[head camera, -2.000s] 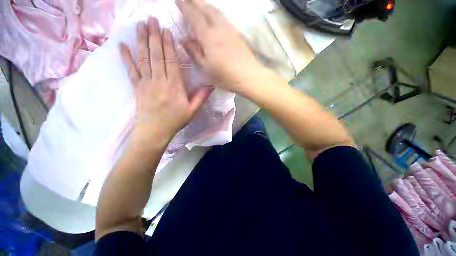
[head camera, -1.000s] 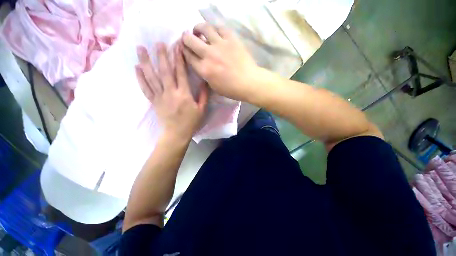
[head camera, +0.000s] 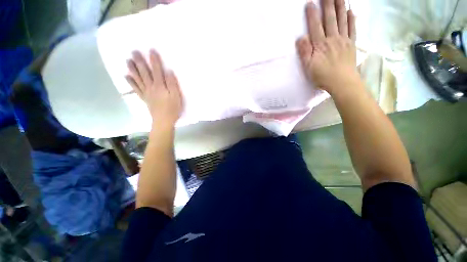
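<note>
A thin, nearly white pink garment (head camera: 215, 56) lies spread over the pale pressing board (head camera: 71, 87), whose rounded end shows bare at the left. My left hand (head camera: 156, 89) lies flat on the garment's left part, fingers apart. My right hand (head camera: 330, 53) lies flat on its right part, fingers pointing away from me. Neither hand grips the cloth. A pinker edge with a white corner hangs over the board's near side. The garment's far part is washed out by glare.
A steam iron (head camera: 440, 66) with a dark, shiny-rimmed soleplate is at the far right. Stained cover cloth (head camera: 386, 84) lies between it and the garment. Bundled blue cloth (head camera: 77, 189) is below at the left. A cardboard box (head camera: 450, 204) is at the lower right.
The view has turned, so the board now runs across the picture and the iron is back in view. My hands have moved from close together to wide apart. The garment lies flatter.
</note>
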